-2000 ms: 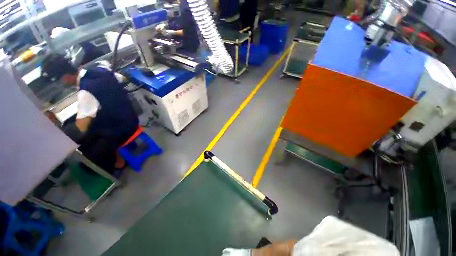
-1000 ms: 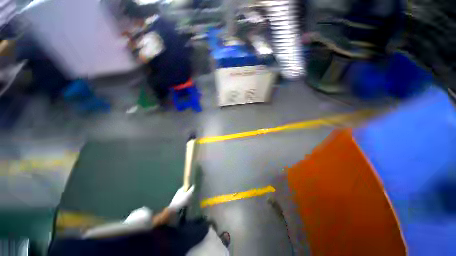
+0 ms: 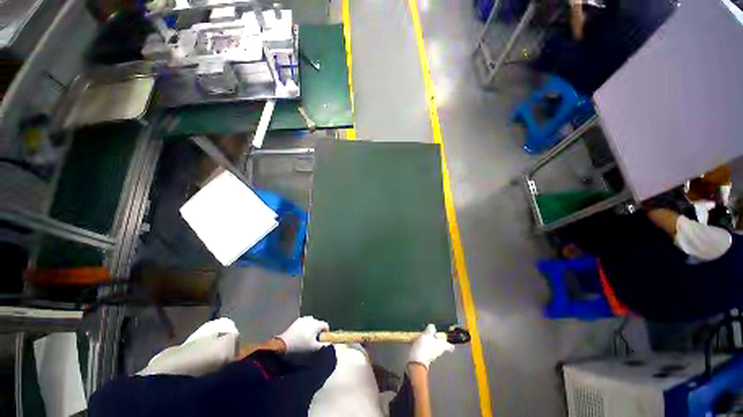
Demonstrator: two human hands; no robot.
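The trolley (image 3: 379, 236) with its flat green mat top stands straight in front of me. Its pale push bar (image 3: 371, 336) runs along the near edge, with a black joint at the right end. My left hand (image 3: 303, 334), in a white glove, is closed on the left end of the bar. My right hand (image 3: 429, 346), also in a white glove, is closed on the bar near the right black joint.
A green-matted bench (image 3: 330, 81) with a metal fixture (image 3: 220, 61) stands ahead left. A blue stool (image 3: 281, 236) and white sheet (image 3: 228, 217) are left of the trolley. Yellow lines (image 3: 464, 277) run along its right. A seated person (image 3: 660, 269) and blue stools (image 3: 574, 289) are at right.
The view has swung left, and the trolley now points straight ahead towards the bench. Both hands now show on the push bar. The orange and blue machine has left the view.
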